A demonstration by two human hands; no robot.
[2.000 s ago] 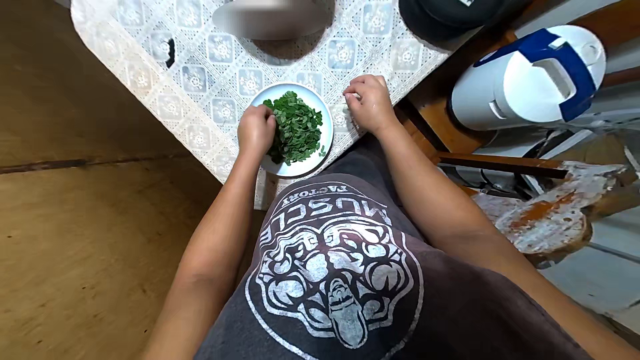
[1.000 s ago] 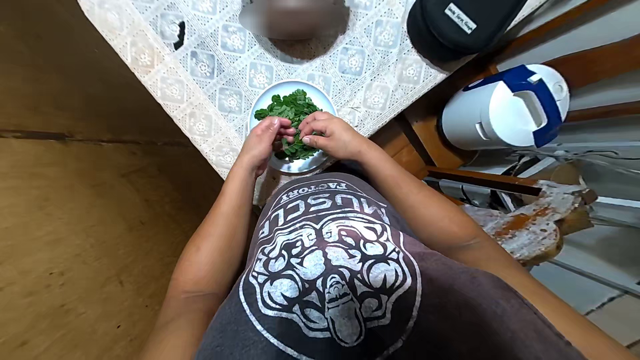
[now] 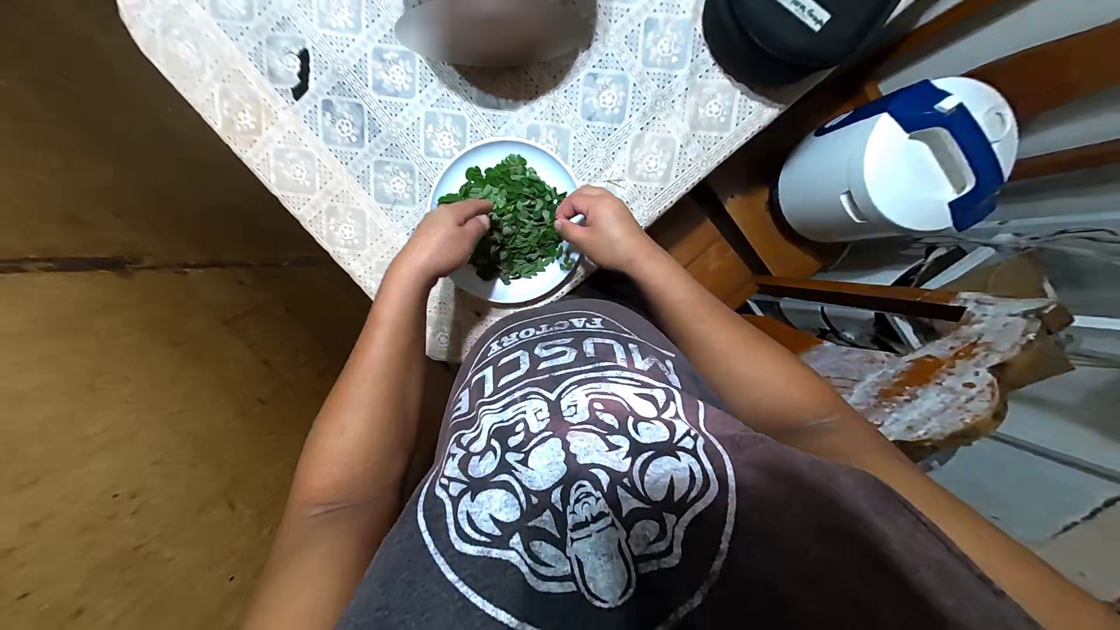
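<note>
A white plate (image 3: 525, 290) lies near the corner of the table, heaped with small green leaves (image 3: 521, 219). My left hand (image 3: 448, 238) rests over the left side of the heap, its fingertips at the leaves; whether it grips any is hidden. On the right, my right hand (image 3: 602, 226) is at the plate's rim with thumb and forefinger close together, beside the leaves. Anything between those fingertips is too small to tell.
A patterned lace-like tablecloth (image 3: 394, 179) covers the table. Beyond the plate is a blurred rounded object (image 3: 494, 33); a black case (image 3: 792, 39) lies at the back right. A white and blue jug (image 3: 875, 171) stands right of the table.
One second ago my hands were close together above the leaves; they are now apart, left hand at the left side of the plate and right hand at the right rim.
</note>
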